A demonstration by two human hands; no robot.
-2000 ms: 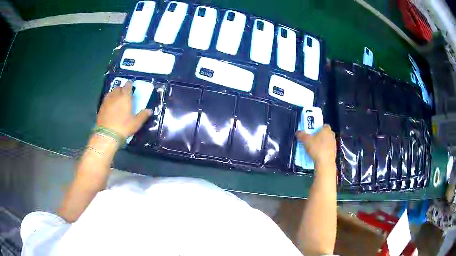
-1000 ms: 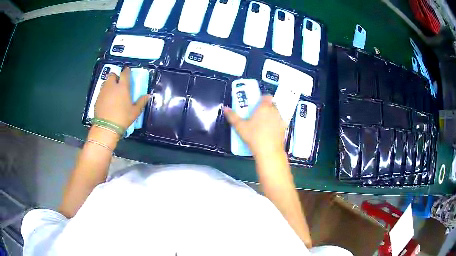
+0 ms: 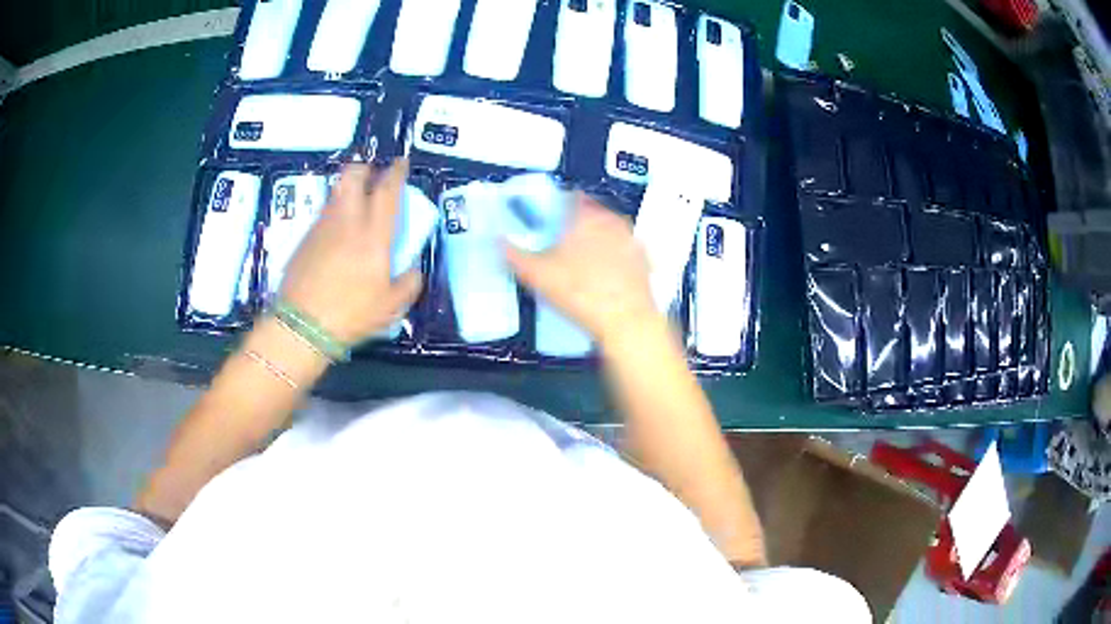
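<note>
A glossy black blister tray (image 3: 392,122) lies in front of me. Light-blue phone back covers (image 3: 719,283) sit in its top row, sideways middle row and bottom row. My left hand (image 3: 347,262), blurred, is over the left part of the bottom row with a light-blue cover (image 3: 416,232) at its fingers. My right hand (image 3: 595,262), blurred, grips a pale-blue cover (image 3: 534,210) above the bottom row. One cover (image 3: 478,274) lies slightly tilted between the hands, and another (image 3: 668,238) slants over the tray's lower right, overlapping the middle row.
A stack of empty blister trays (image 3: 924,232) is at the right. Loose blue covers (image 3: 796,34) lie on the green surface beyond it. A pale ring (image 3: 1066,366) is at the far right. Below are a brown carton (image 3: 853,518) and a red stool (image 3: 993,573) bearing a white sheet (image 3: 980,512).
Both hands have moved: the left to the right along the bottom row, the right to the left. More covers now lie in the bottom row. The whole view has shifted.
</note>
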